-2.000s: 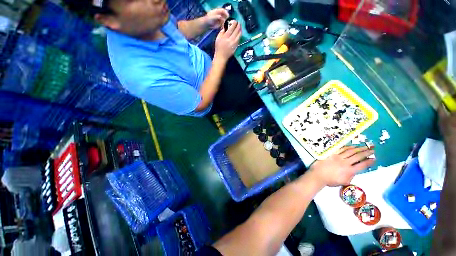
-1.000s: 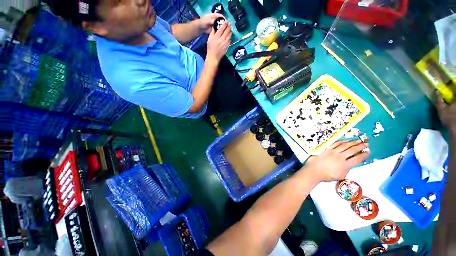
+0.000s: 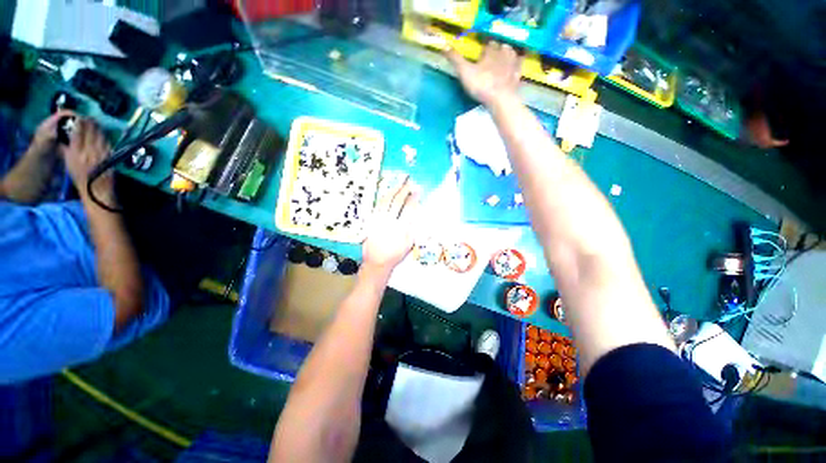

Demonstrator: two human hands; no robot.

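My left hand (image 3: pixel 389 228) lies palm down, fingers spread, on the right edge of a yellow-rimmed tray (image 3: pixel 376 149) of small black and white parts and the white paper (image 3: pixel 444 288) beside it. It holds nothing visible. My right hand (image 3: pixel 490 74) is stretched forward over the front of the yellow bins (image 3: pixel 439 36) at the back of the bench. Its fingers are apart and nothing shows in them; the fingertips are blurred. Round orange-rimmed circuit assemblies (image 3: pixel 459 256) lie on the paper, and more (image 3: pixel 507 263) lie to its right. A blue tray (image 3: pixel 494 210) is partly under my right forearm.
A coworker in blue (image 3: pixel 54 271) is at the left, holding a black part. A black unit (image 3: pixel 226 145) and a clear panel (image 3: pixel 335 77) are on the bench. Blue crates (image 3: pixel 249 316) (image 3: pixel 554 418) stand below its edge. Another person's head is at the right. Cables lie at bench right.
The view has swung to the right, so the coworker now sits at the left edge. My right hand has come fully into view at the bins. My left hand stays beside the parts tray.
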